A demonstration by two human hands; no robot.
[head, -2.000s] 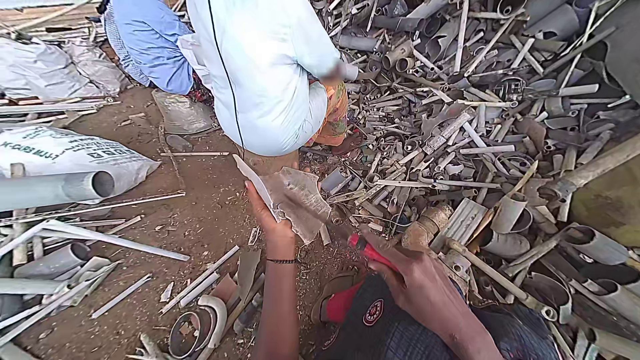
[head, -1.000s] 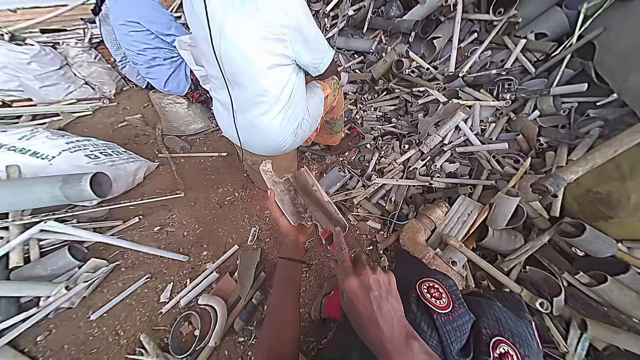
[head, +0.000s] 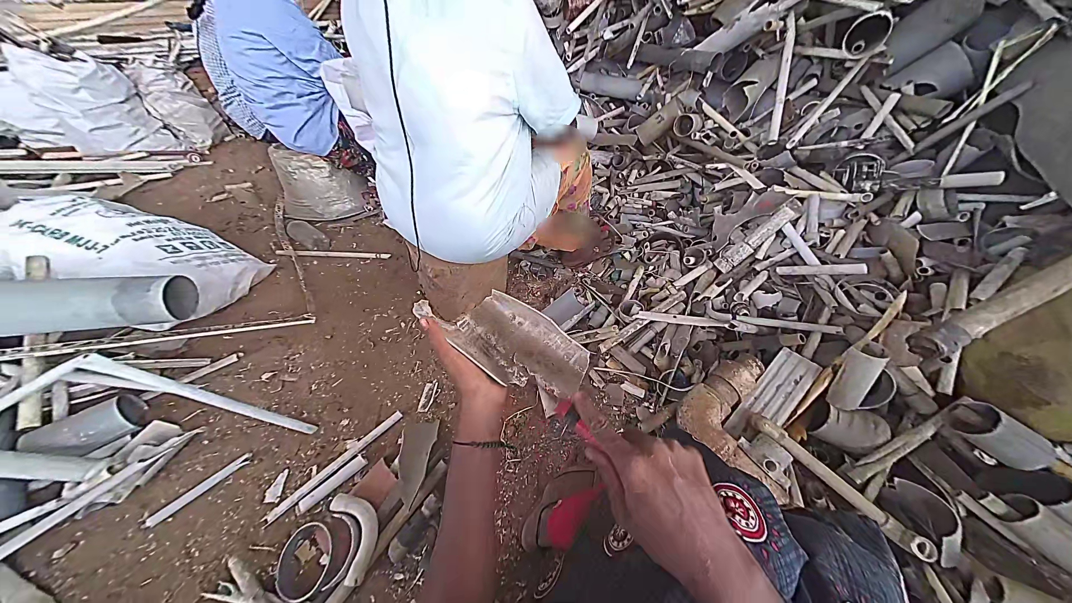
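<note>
My left hand [head: 469, 368] holds a broken, curved piece of dirty grey plastic pipe [head: 477, 343] from its left side, above the bare ground. My right hand [head: 641, 473] is closed round the red handle [head: 584, 429] of a tool, just below and right of the piece, with the index finger stretched along it. The tool's working end lies against or over the piece; I cannot tell clearly where one stops and the other begins.
A person in a light shirt [head: 452, 126] sits just ahead, another in blue [head: 280, 67] beyond. Cut pipe scraps [head: 754, 276] are heaped at right. Left are a white sack [head: 126, 251], a large grey pipe [head: 84, 306] and thin strips [head: 201, 394]. A pipe ring [head: 306, 557] lies below.
Two seconds ago my right hand and the red handle were farther right of the piece; now they are close to it. The pipe piece has been tilted and turned in my left hand.
</note>
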